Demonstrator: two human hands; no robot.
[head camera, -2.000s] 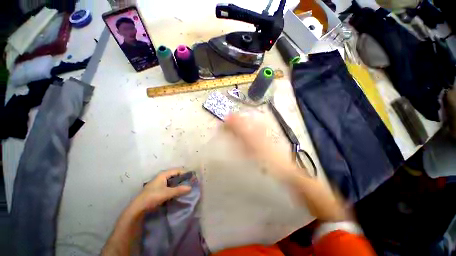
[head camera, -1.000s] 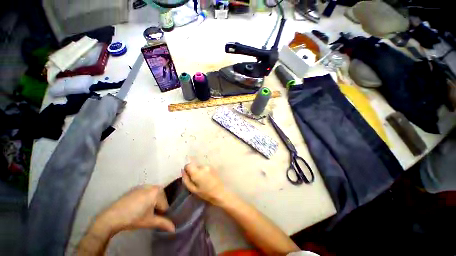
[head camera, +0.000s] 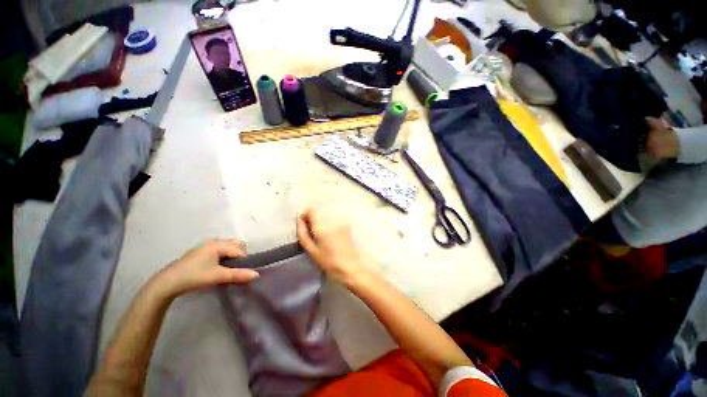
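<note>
A grey garment piece (head camera: 291, 310) hangs toward me over the table's near edge. Its darker folded hem (head camera: 271, 254) is stretched between my hands. My left hand (head camera: 208, 267) pinches the left end of the hem between thumb and fingers. My right hand (head camera: 327, 246) holds the right end with its fingertips; it is slightly blurred. No needle or thread can be made out.
Beyond my hands are a speckled board (head camera: 367, 174), shears (head camera: 439, 203), thread cones (head camera: 293, 101), a ruler (head camera: 325, 128), an iron (head camera: 360, 81) and a phone (head camera: 222, 66). Grey cloth (head camera: 85, 240) lies left, dark cloth (head camera: 504, 178) right. Another person's hand (head camera: 661, 141) is far right.
My left hand has gone from a looser hold to pinching the hem's end. The hem is now pulled straight between both hands. Another person's hand and sleeve have appeared at the right.
</note>
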